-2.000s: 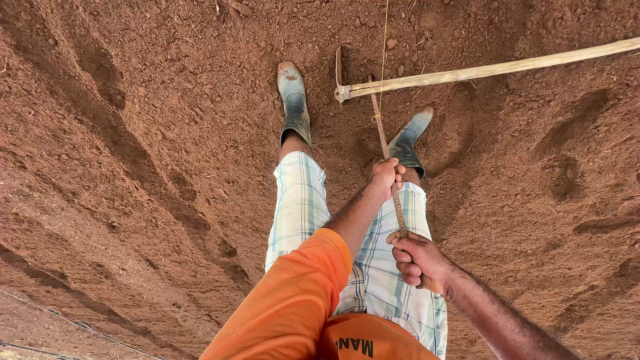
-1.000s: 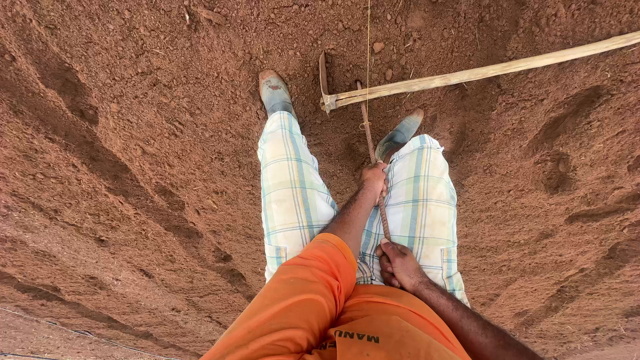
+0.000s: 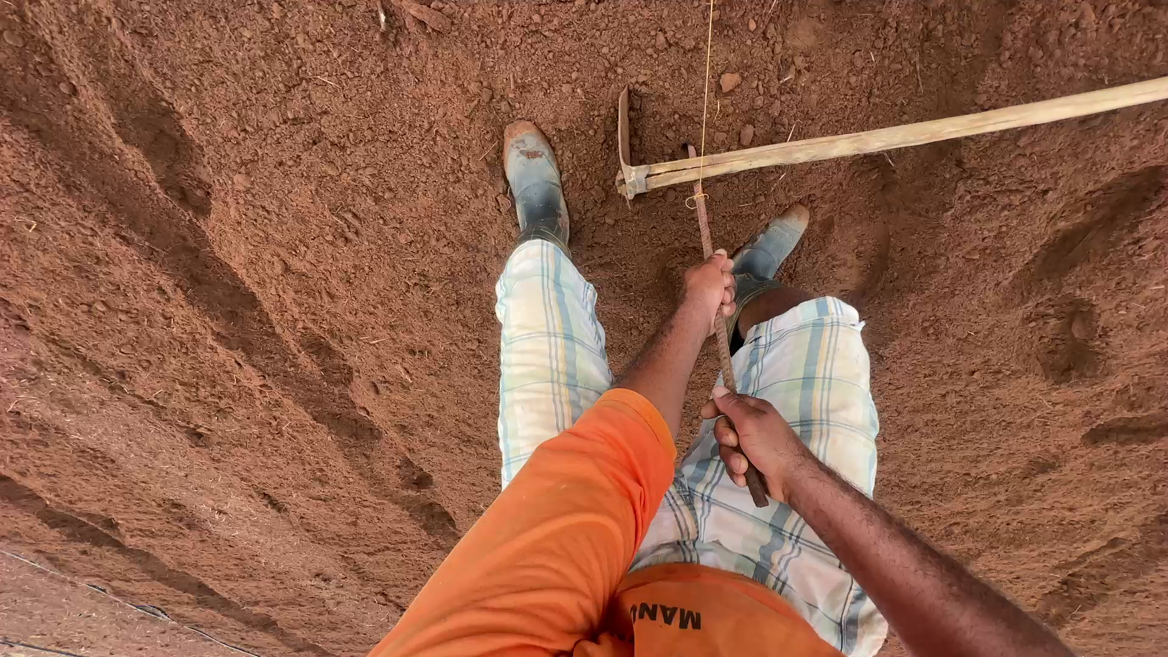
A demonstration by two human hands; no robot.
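A thin rusty metal rod (image 3: 727, 365), which looks like rebar, slants from near the hoe head down to my lap. My left hand (image 3: 710, 287) grips it around its middle. Lower down, near the rod's bottom end, my right hand (image 3: 750, 436) is closed around it. A thin yellow string (image 3: 705, 82) is looped around the rod near its far end and runs up out of view. The hoe's wooden handle (image 3: 876, 140) passes by the rod's far end, with its metal blade (image 3: 624, 128) to the left on the soil.
Loose reddish-brown soil (image 3: 365, 182) surrounds me, with furrows at the left and hollows at the right. My rubber boots (image 3: 537, 182) stand apart on either side of the rod. A thin dark line (image 3: 119, 598) crosses the lower left corner.
My right hand has moved away from my waist, and the rod's lower end now shows beyond it. My knees have shifted, so more of both boots shows than one second ago.
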